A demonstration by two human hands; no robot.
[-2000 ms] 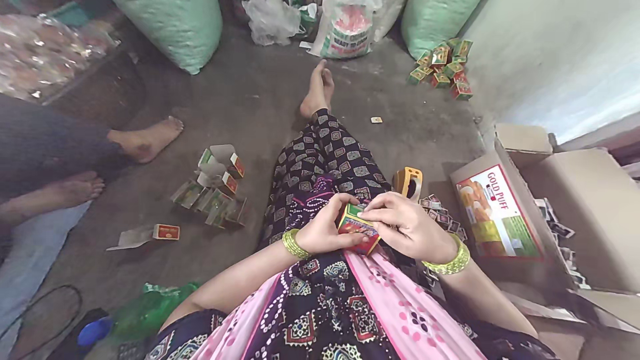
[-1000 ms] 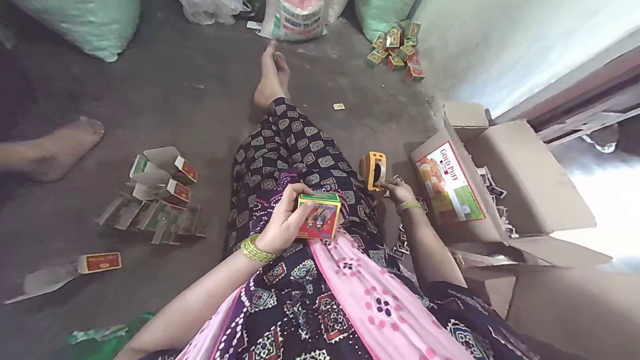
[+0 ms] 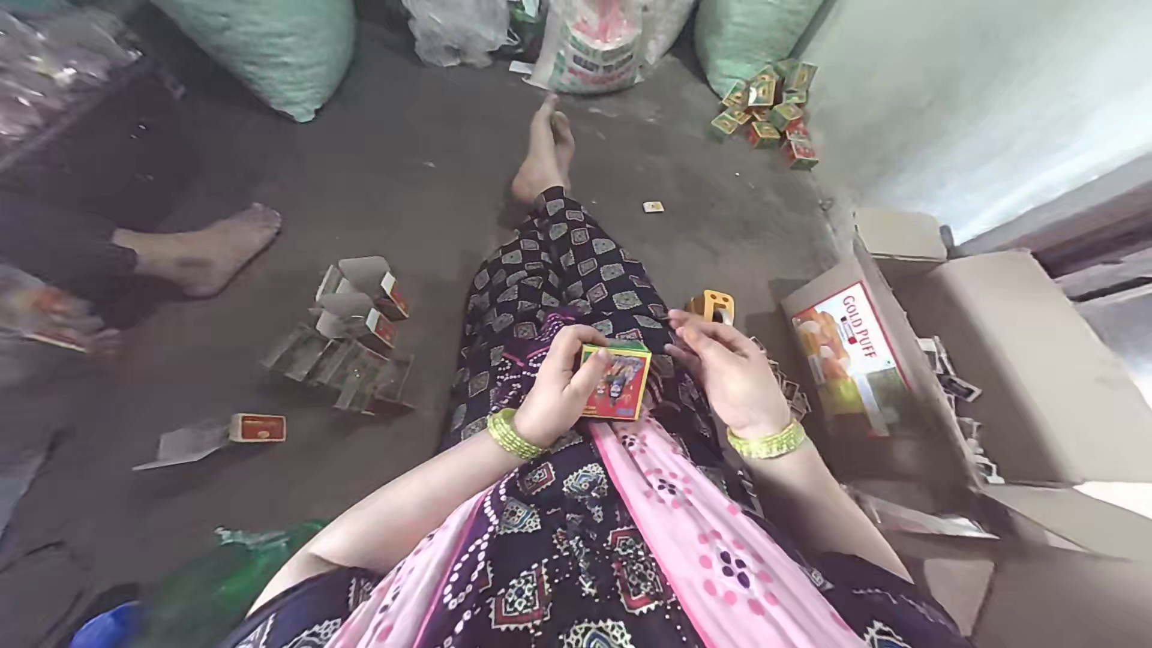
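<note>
My left hand [image 3: 562, 387] holds a small red, green and yellow printed carton [image 3: 617, 382] over my lap, thumb across its front. To the right of it my right hand [image 3: 731, 373] is raised with its fingers bent; whether a small piece of tape or the like is at the fingertips cannot be told. Just beyond those fingers a yellow tape dispenser [image 3: 713, 307] stands beside my leg. On the floor at left are several small open boxes [image 3: 346, 346], and nearer lies one red-ended box [image 3: 258, 427] with a clear sleeve or flap.
A large cardboard box [image 3: 850, 351] with open flaps stands at right. Several small cartons [image 3: 765, 108] are heaped by the wall. Sacks [image 3: 270, 54] line the far side. Another person's foot [image 3: 207, 252] and blurred hand [image 3: 54, 315] are at left. Green plastic [image 3: 238, 567] lies near left.
My right hand has come from beside the yellow dispenser back toward the carton. Two seconds ago both hands were on the carton. My left hand still holds it. The other person's hand has come into view.
</note>
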